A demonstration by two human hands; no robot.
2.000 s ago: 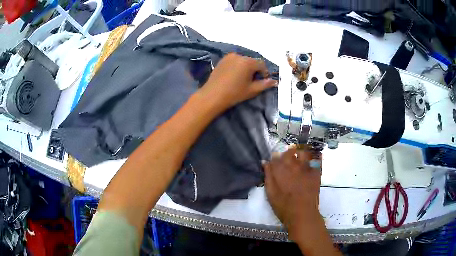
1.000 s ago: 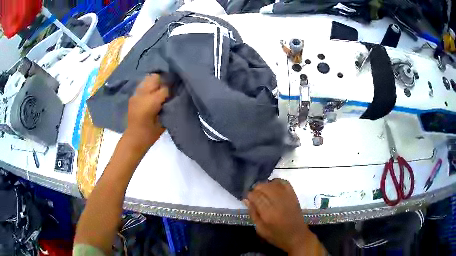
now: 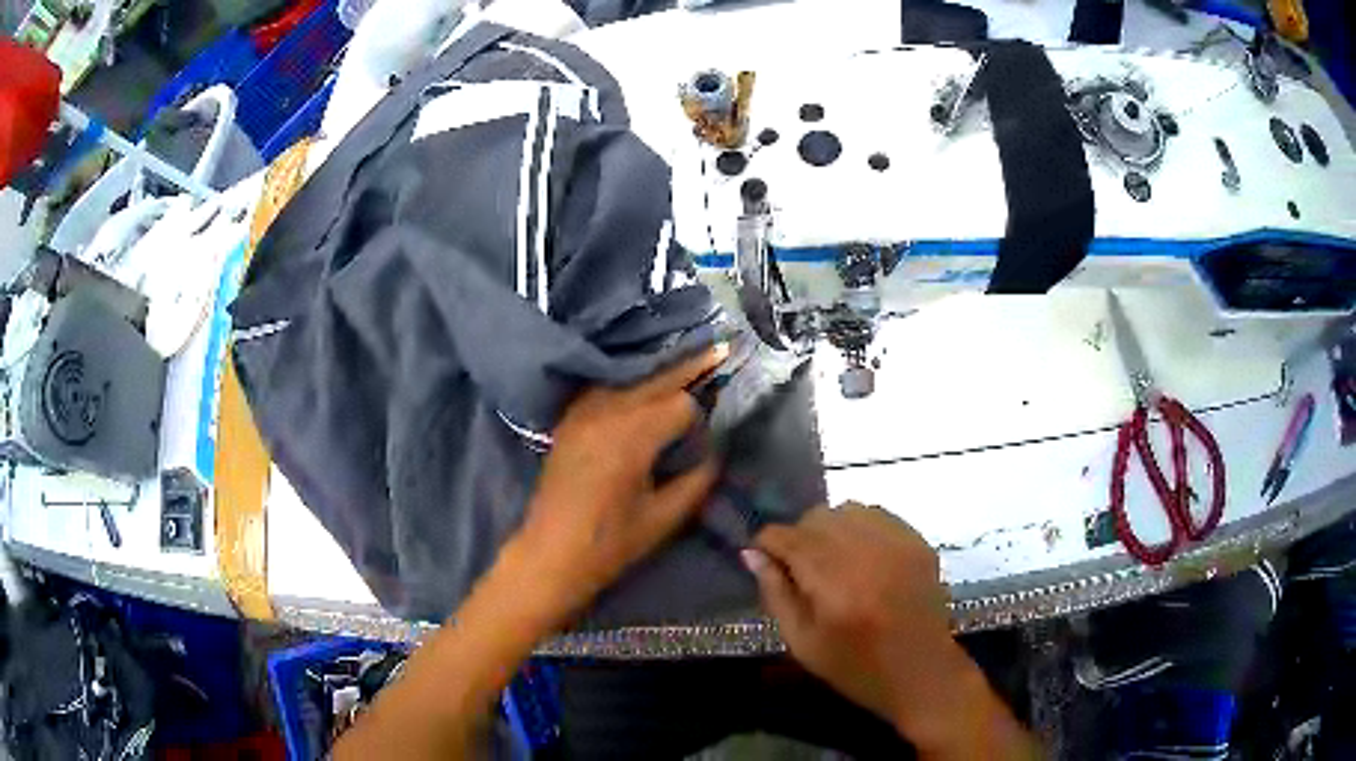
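The dark grey garment body [image 3: 431,327] lies heaped on the machine table left of the needle, with white stripes and a white panel showing at its top. My left hand [image 3: 617,461] grips the cloth just left of and in front of the presser foot. My right hand [image 3: 855,595] pinches the cloth edge near the table's front. The presser foot and needle [image 3: 766,320] of the white sewing machine [image 3: 922,164] stand just beyond my hands. The cloth edge reaches up to the foot; whether it lies under it I cannot tell.
Red-handled scissors [image 3: 1167,476] and a pen [image 3: 1288,446] lie to the right. A black fabric band [image 3: 1037,164] crosses the machine head. A tan tape strip [image 3: 243,491] and a neighbouring machine [image 3: 82,372] are at the left. Blue baskets are below the table's front edge [image 3: 714,639].
My left hand has moved right and down, from the garment's left part to near the foot. My right hand has moved slightly right. The garment is spread further left and forward, and the view has shifted.
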